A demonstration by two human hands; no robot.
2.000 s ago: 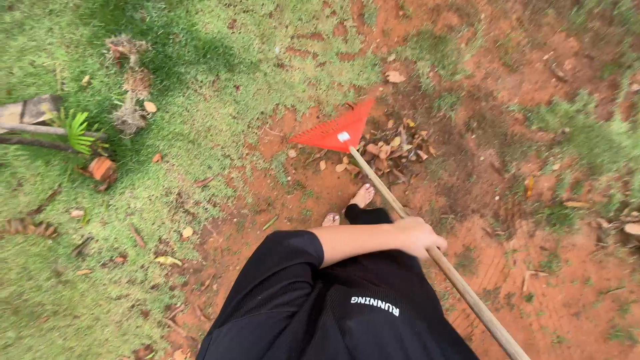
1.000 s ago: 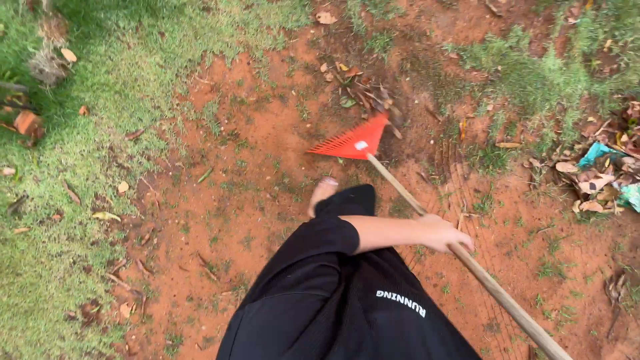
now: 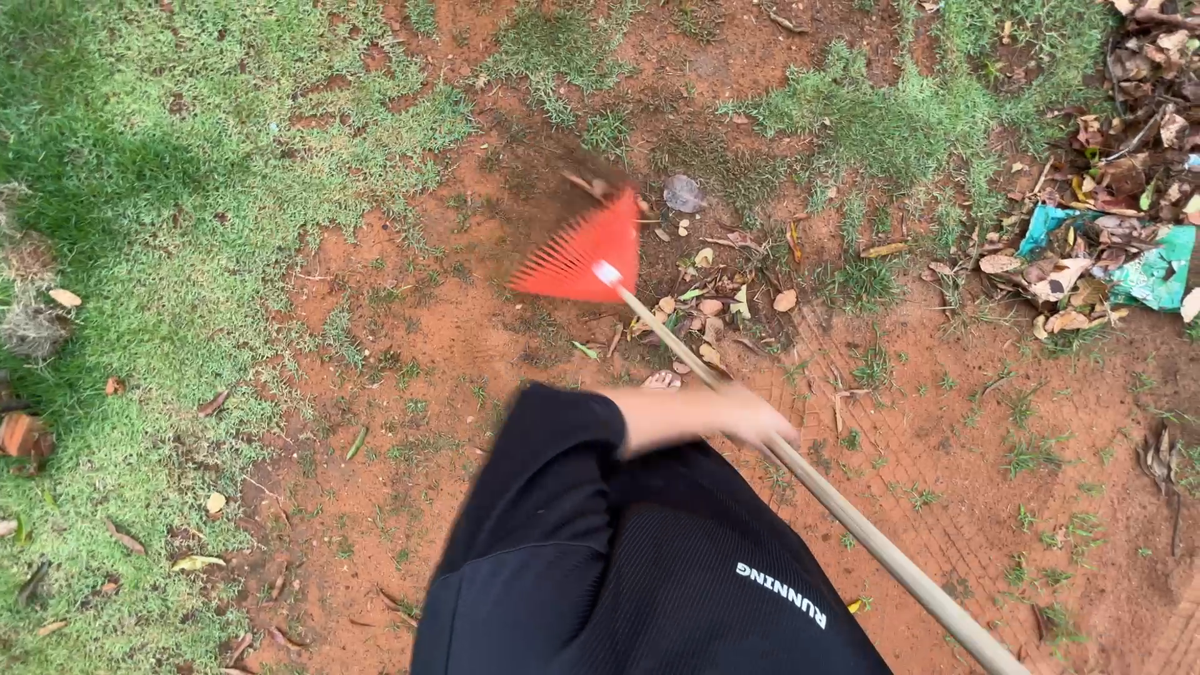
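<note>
My left hand (image 3: 755,417), slightly blurred, is closed around the wooden handle (image 3: 862,525) of a leaf rake. The handle runs diagonally to the lower right edge. The rake's red fan-shaped plastic head (image 3: 595,258) is over the red soil beyond my foot, its tines pointing to the upper left. Just right of the head lie scattered dry leaves (image 3: 712,328) and a grey leaf (image 3: 683,193). Blurred debris is at the tines' upper end. My right hand is out of view. A bare foot (image 3: 662,380) shows partly past my black shirt.
A heap of dry leaves (image 3: 1148,122) is at the upper right, with torn green plastic packaging (image 3: 1158,267) at its lower edge. Grass (image 3: 187,309) covers the left side. A broken orange-brown piece (image 3: 25,435) and a grey fibrous clump (image 3: 36,328) lie at the left edge.
The rake head has moved away from my feet and now lies left of scattered leaves. My left hand has stayed on the handle. The view has shifted, bringing the leaf heap in at right.
</note>
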